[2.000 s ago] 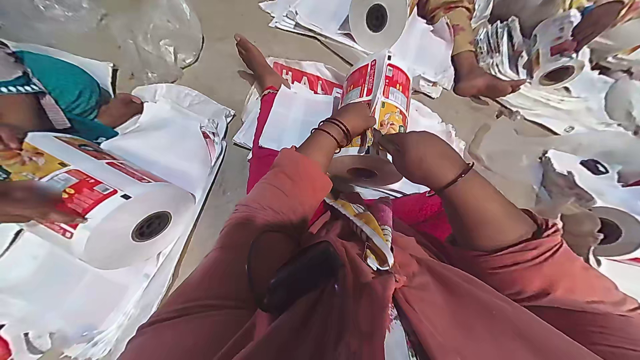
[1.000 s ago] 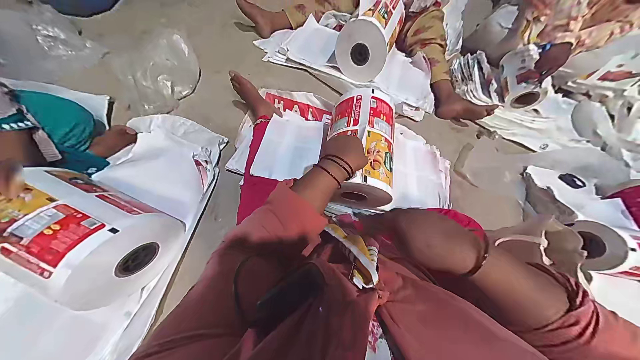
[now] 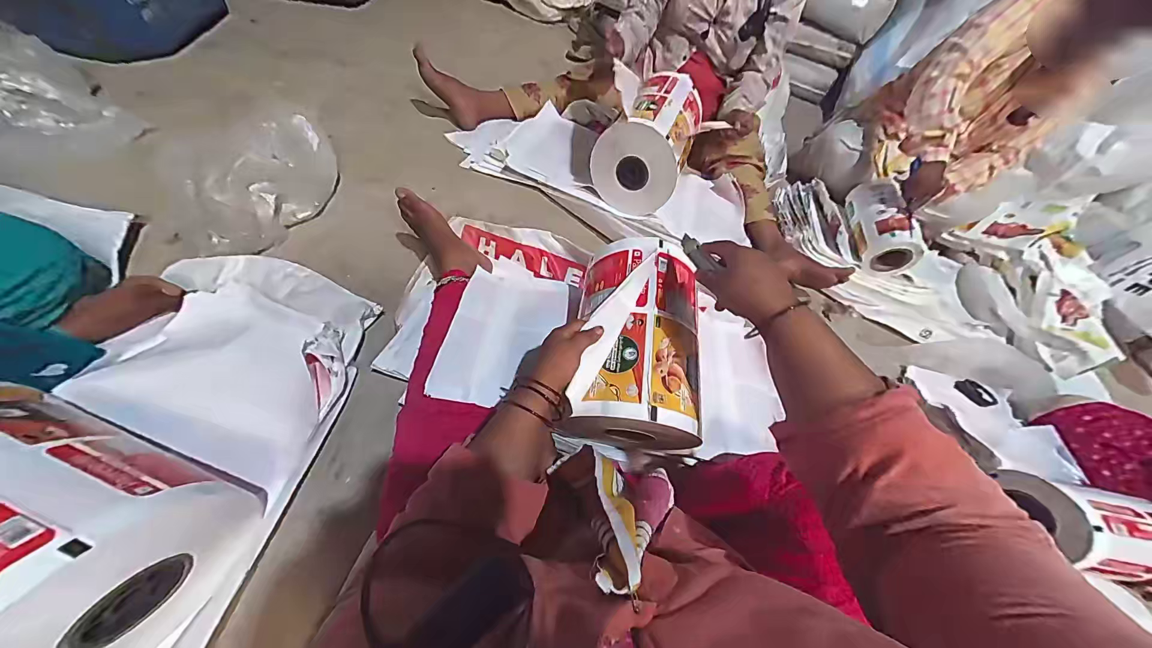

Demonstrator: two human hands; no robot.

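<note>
A roll of printed packaging film (image 3: 661, 360) in red, yellow and white stands between my legs, its cardboard-cored end toward me. My left hand (image 3: 560, 364) grips the edge of a loose layer, folded back so its white underside (image 3: 607, 328) shows as a narrow triangle. At the roll's far right edge, my right hand (image 3: 742, 277) holds a small greyish tool (image 3: 700, 254), perhaps a blade; its exact kind is unclear. White sheets (image 3: 499, 337) lie under and beside the roll. A crumpled yellow and white strip (image 3: 616, 522) rests in my lap.
A large printed roll (image 3: 117, 540) lies at lower left beside white sheets (image 3: 216, 360) and a seated person's leg. Ahead, another person sits with a roll (image 3: 634, 166). More rolls (image 3: 886, 229) and people are at right. Clear plastic bags (image 3: 270, 171) lie on the ground at upper left.
My right hand has moved from near my lap to the roll's far right edge. My left hand now holds a folded-back layer; one second ago a hand rested on the flat printed surface.
</note>
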